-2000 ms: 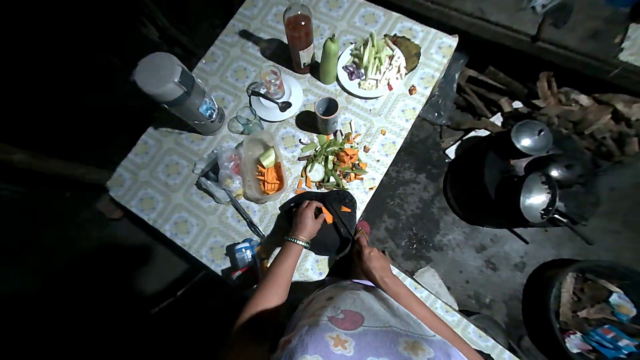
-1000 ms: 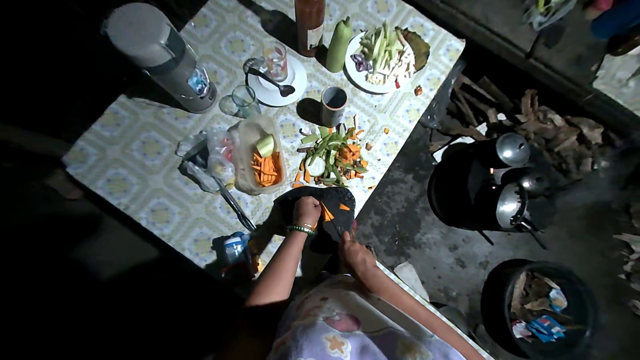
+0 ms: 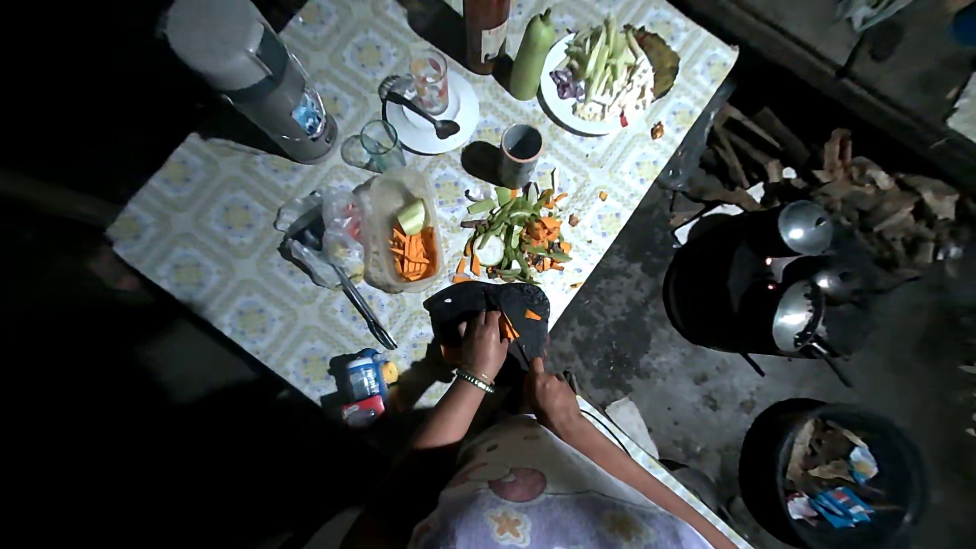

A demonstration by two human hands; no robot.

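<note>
A dark cutting board (image 3: 457, 301) lies at the table edge nearest me. My left hand (image 3: 484, 347) presses orange vegetable pieces (image 3: 508, 328) against it, fingers bent over them. My right hand (image 3: 553, 393) grips a knife (image 3: 522, 354) whose dark blade reaches onto the board beside these pieces; its handle is mostly covered. Another orange slice (image 3: 532, 314) lies on the board's right part. Beyond the board, a plastic container (image 3: 375, 252) holds orange sticks (image 3: 414, 254) and a pale green chunk (image 3: 411, 216). Green and orange peelings (image 3: 518, 232) are heaped to its right.
Farther back stand a gray flask (image 3: 263, 91), a bottle (image 3: 486, 38), a green gourd-like vegetable (image 3: 531, 57), a plate of cut vegetables (image 3: 557, 107), a cup (image 3: 521, 152) and a glass (image 3: 383, 145). Tongs (image 3: 364, 309) lie left. Pots (image 3: 797, 316) sit on a stove at right, near firewood (image 3: 862, 183).
The orange pieces under my left hand lie differently on the board, and my right hand with the knife has shifted slightly. The view has moved closer to the table.
</note>
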